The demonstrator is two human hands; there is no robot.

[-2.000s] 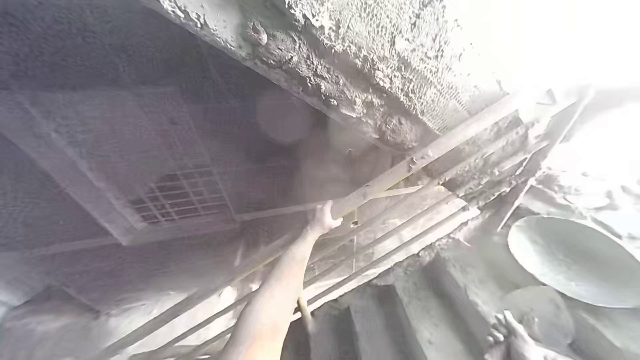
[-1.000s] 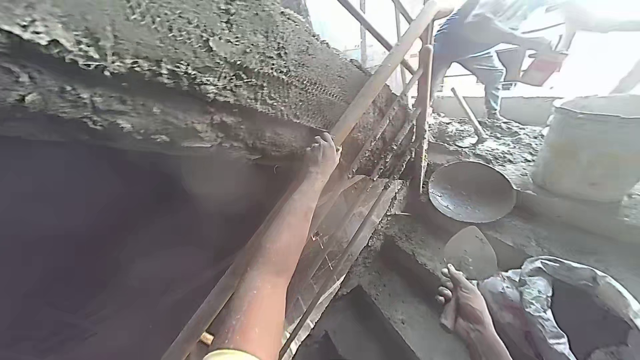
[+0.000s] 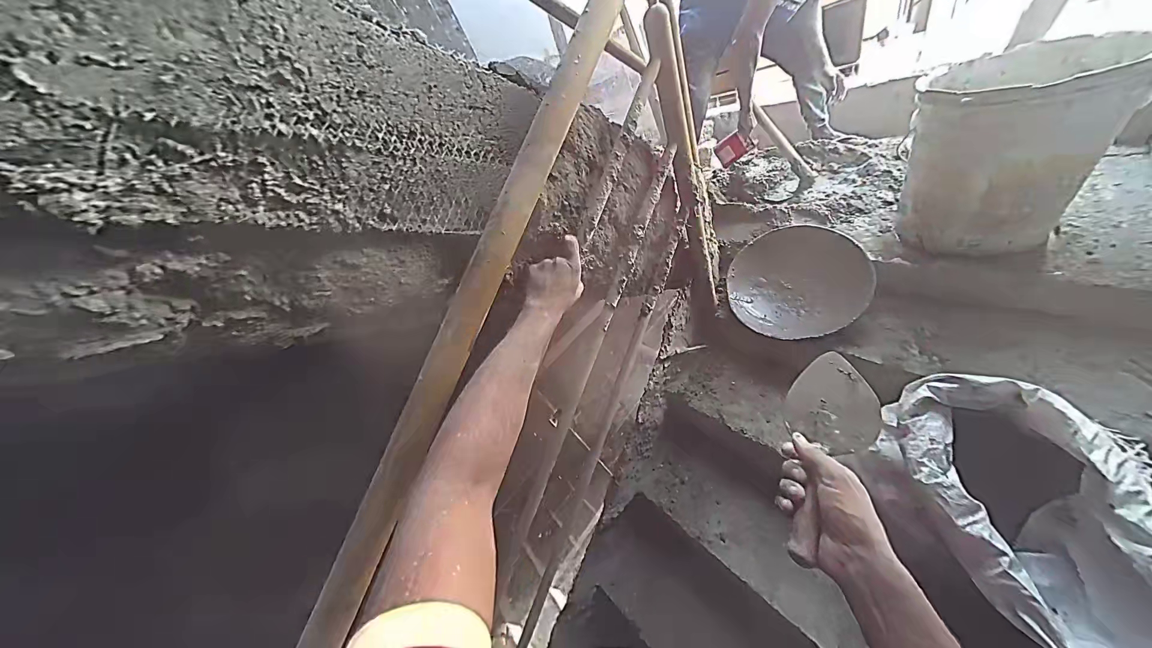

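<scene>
My left hand (image 3: pixel 553 277) is just right of the yellowish handrail pole (image 3: pixel 504 225), beside the rough mortar edge of the wall (image 3: pixel 585 180). One digit points up and the others look curled; whether they touch the wall or a thinner rail bar (image 3: pixel 621 261) behind cannot be told. My right hand (image 3: pixel 832 513) is closed around the handle of a trowel (image 3: pixel 832 405), its broad blade pointing up and away, smeared with grey mortar. Beyond the blade a round metal pan (image 3: pixel 801 282) lies on the landing, with a little wet mortar in it.
Concrete steps (image 3: pixel 720 486) descend below my hands. An open sack (image 3: pixel 945 391) with dark contents stands at the right, and a large mortar-stained bucket (image 3: pixel 990 162) behind it. A person (image 3: pixel 801 54) bends over a mortar heap (image 3: pixel 855 175) holding a red object (image 3: pixel 732 148), near a wooden tool handle (image 3: pixel 783 139).
My left hand has come off the handrail pole it was gripping and is now right of it. The trowel stays in my right hand. The view has swung right and down.
</scene>
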